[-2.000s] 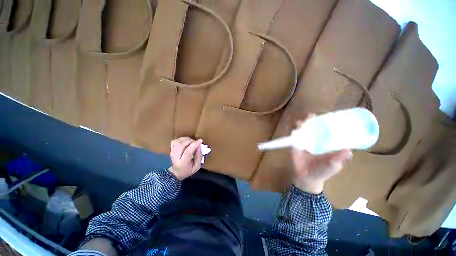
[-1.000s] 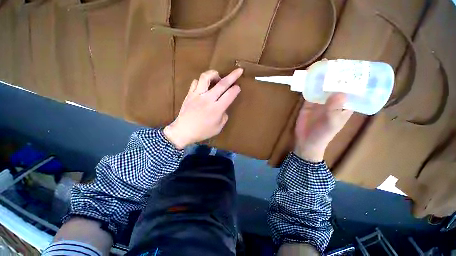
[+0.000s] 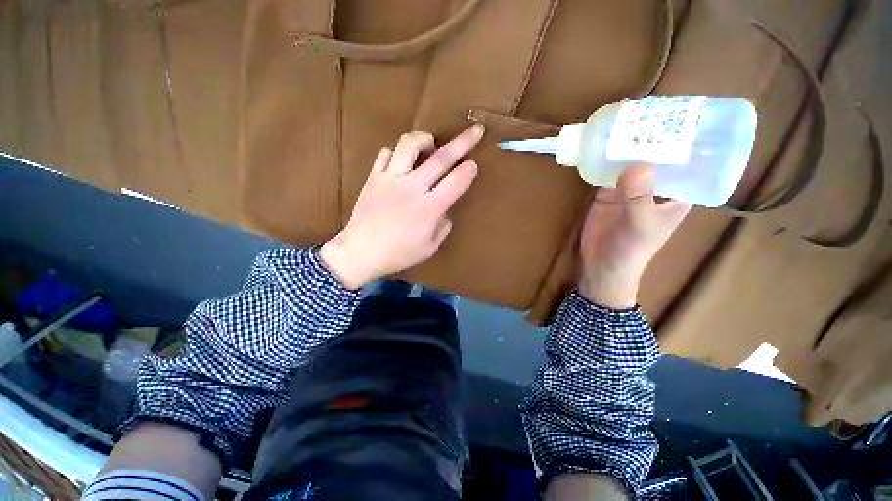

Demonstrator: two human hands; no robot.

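Note:
My right hand [image 3: 626,227] holds a translucent white squeeze bottle [image 3: 719,152] with a printed label, tilted nearly level, its thin nozzle pointing left over a brown tote bag [image 3: 489,225]. The nozzle tip is a little right of my left fingertips. My left hand [image 3: 401,210] lies on the bag, palm down, with the index fingertip at the end of a brown bag handle [image 3: 504,121]. The small white scrap is not visible; the underside of my left hand is hidden. The bottle covers part of the handle.
More brown bags with curved handles [image 3: 391,49] overlap to the left and right. The grey-blue table edge [image 3: 225,252] runs along the near side. A white piece [image 3: 768,362] shows under the bags at right. Below are a blue item [image 3: 64,303] and a metal frame [image 3: 729,475].
My left hand has moved forward and right from the near bag edge to the handle end. The bottle has moved up in view. The camera view has shifted closer to the bags.

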